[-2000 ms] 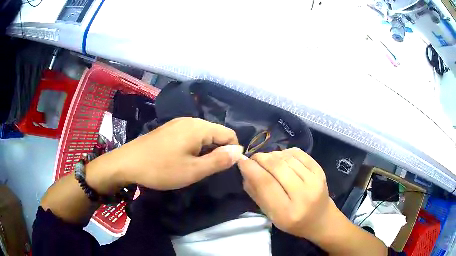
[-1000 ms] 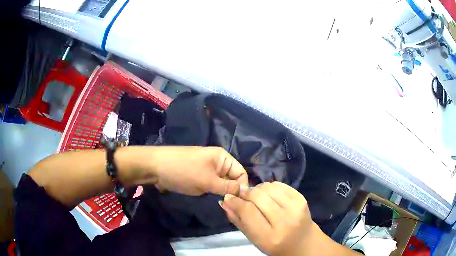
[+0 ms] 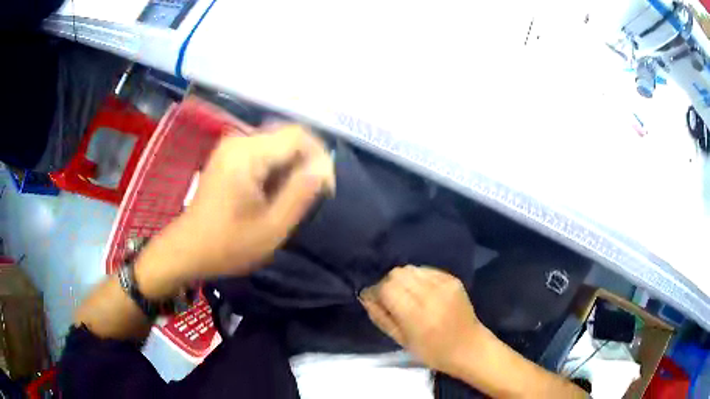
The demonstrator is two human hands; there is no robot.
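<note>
The dark garment (image 3: 366, 210) lies over the lap, below the table edge, its cloth bunched and folded. My left hand (image 3: 268, 187) is raised at its left side, blurred, with the fingers curled at the dark cloth; whether it grips the cloth is hard to tell. My right hand (image 3: 424, 312) is closed on the garment at its lower middle, pinching a fold between thumb and fingers. A pale fabric (image 3: 362, 378) shows at the bottom of the view.
The white table (image 3: 436, 86) has a measuring tape (image 3: 498, 183) along its edge. A red basket (image 3: 167, 179) stands left of the lap, a cardboard box (image 3: 654, 351) at the lower right. Part of the machine head (image 3: 658, 27) shows at the upper right.
My hands were together at the fingertips and are now apart. My left hand has moved up and left. The garment's opening and shiny inside no longer show; the cloth is folded over.
</note>
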